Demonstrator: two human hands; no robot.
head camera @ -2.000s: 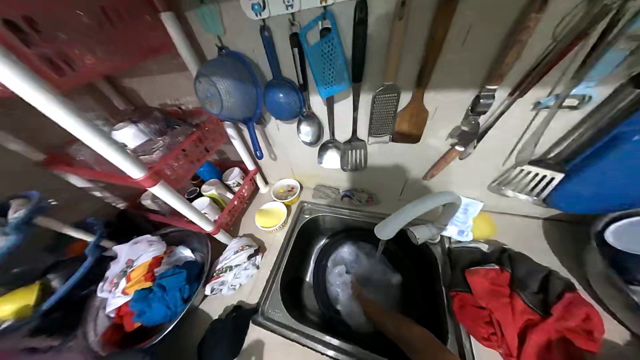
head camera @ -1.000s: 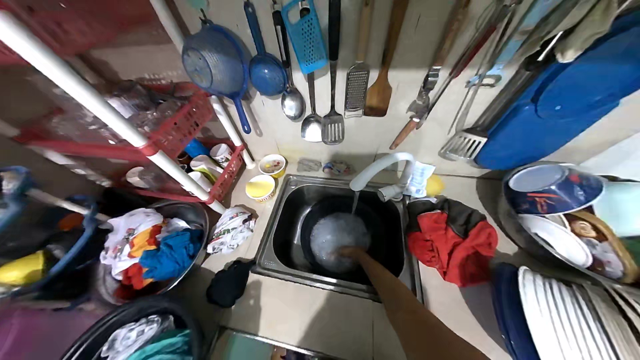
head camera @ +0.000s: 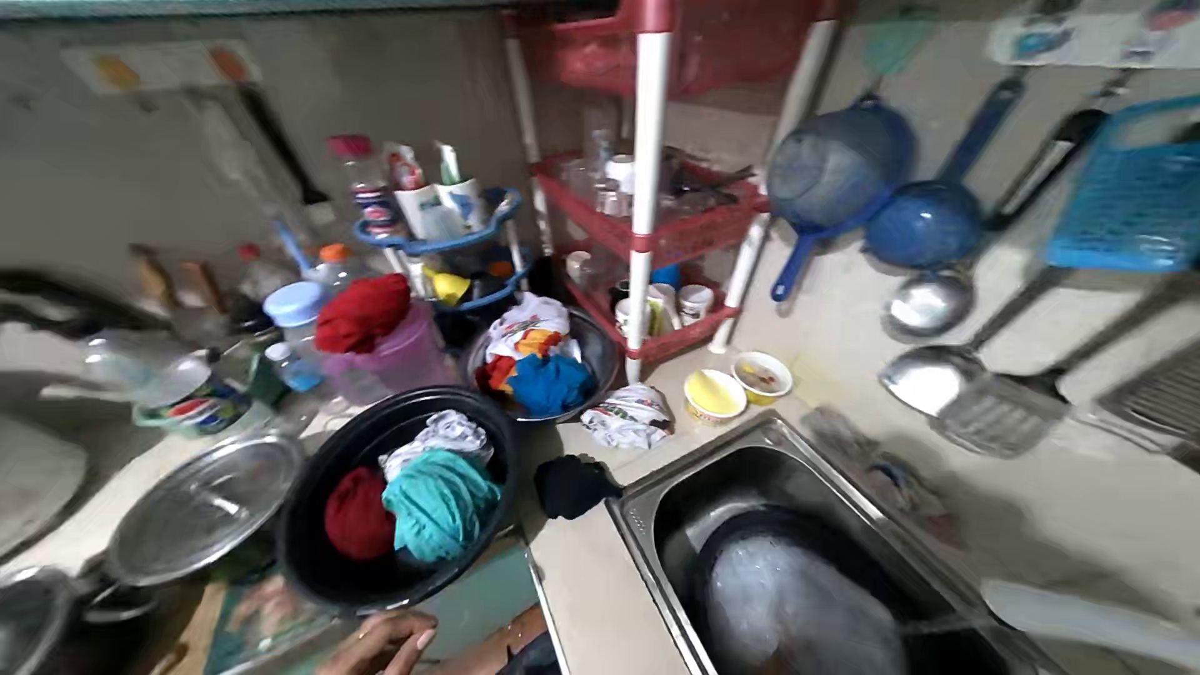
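Observation:
My left hand (head camera: 380,642), with a ring on one finger, is at the bottom edge just below the near rim of a black tub (head camera: 305,553). Its fingers are bent, and I cannot tell whether they grip anything. The tub holds a teal cloth (head camera: 441,506), a dark red cloth (head camera: 360,514) and a whitish cloth (head camera: 445,441). In the steel sink (head camera: 647,562), a dark basin (head camera: 717,534) holds cloudy, sudsy water (head camera: 787,600). A blurred brown patch in that water, probably my right hand (head camera: 778,661), is mostly hidden. The faucet (head camera: 1078,609) reaches over the basin.
A black cloth (head camera: 572,486) and a white printed cloth (head camera: 630,417) lie left of the sink. Behind are a metal bowl of clothes (head camera: 600,352), two small tubs (head camera: 714,394), (head camera: 761,377) and a red rack (head camera: 647,246). A glass lid (head camera: 206,506) lies left; utensils hang right.
The view has swung left and nearer. My left hand has come into sight beside the black tub of clothes; my right forearm, earlier seen reaching into the sink, is now mostly out of view.

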